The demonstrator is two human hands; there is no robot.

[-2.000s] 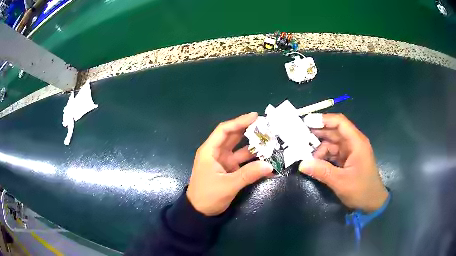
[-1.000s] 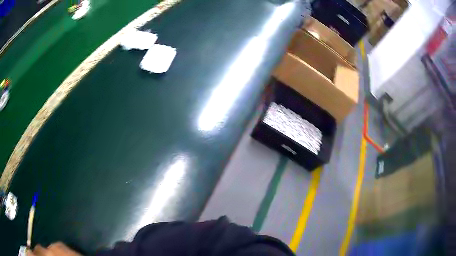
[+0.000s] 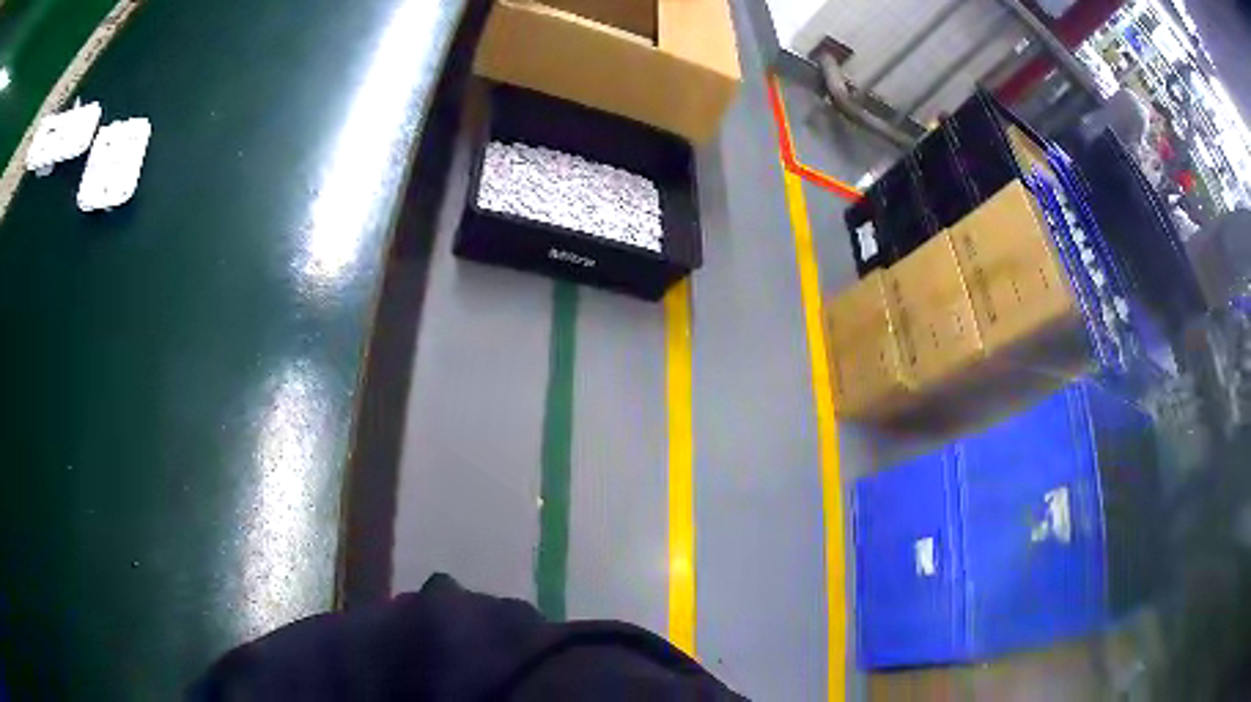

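Neither of my hands is in the picture. A dark sleeve or garment (image 3: 467, 658) fills the bottom edge. Two white plastic cover-like parts lie on the glossy dark green bench (image 3: 206, 412) at the upper left. One white part (image 3: 115, 163) lies flat beside the other white part (image 3: 63, 137), which is nearer the pale ledge. A black bin (image 3: 583, 258) on the floor past the bench edge holds many small white pieces (image 3: 569, 195).
An open cardboard box (image 3: 604, 62) stands behind the black bin. Yellow (image 3: 681, 453) and green floor lines run along the aisle. On the right stand stacked brown boxes (image 3: 1015, 274), black bins and blue boxes (image 3: 1029, 528). A pipe and white panel are at the top right.
The view has swung right, from the bench and belt to the floor aisle. My hands, the held white parts and the blue-ended tool have left the picture.
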